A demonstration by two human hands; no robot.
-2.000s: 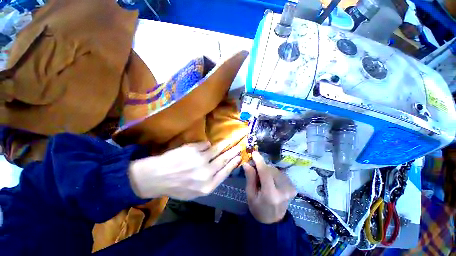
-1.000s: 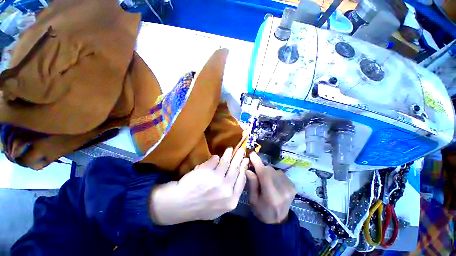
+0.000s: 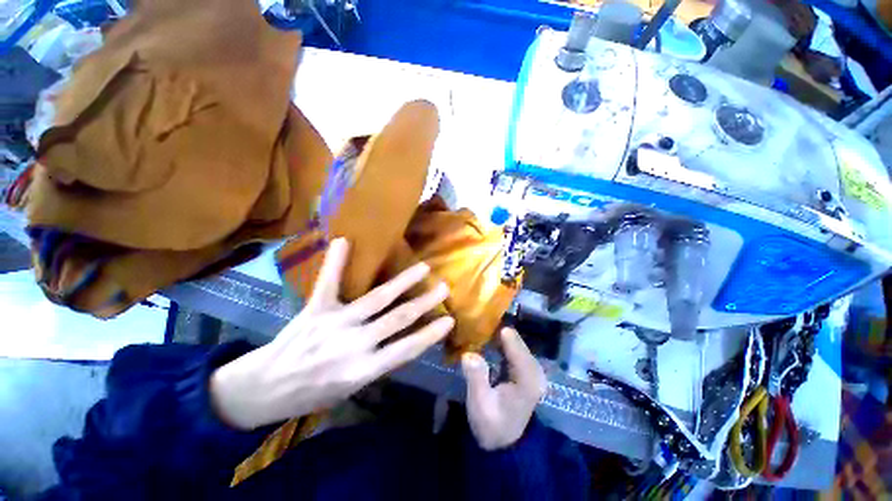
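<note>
A tan fabric piece (image 3: pixel 391 166) with a plaid inner face lies at the left of the overlock machine (image 3: pixel 626 186), its gathered right part under the lit needle area (image 3: pixel 513 250). My left hand (image 3: pixel 337 342) lies on the fabric's near part, fingers spread, not closed round it. My right hand (image 3: pixel 504 391) is at the fabric's near right corner, thumb and index finger apart. Its thumb tip is at the fabric's edge; I cannot tell if it touches.
A large stack of tan panels (image 3: pixel 176 147) lies on the white table (image 3: pixel 367 83) at left. A ruler strip (image 3: pixel 606 409) runs along the front edge. Yellow-and-red-handled scissors (image 3: pixel 766 435) and patterned cords hang at right. A blue trough (image 3: pixel 440 37) is behind.
My left hand has moved left and its fingers have spread. My right thumb and index finger have parted and moved back from the needle. More gathered fabric shows beside the needle.
</note>
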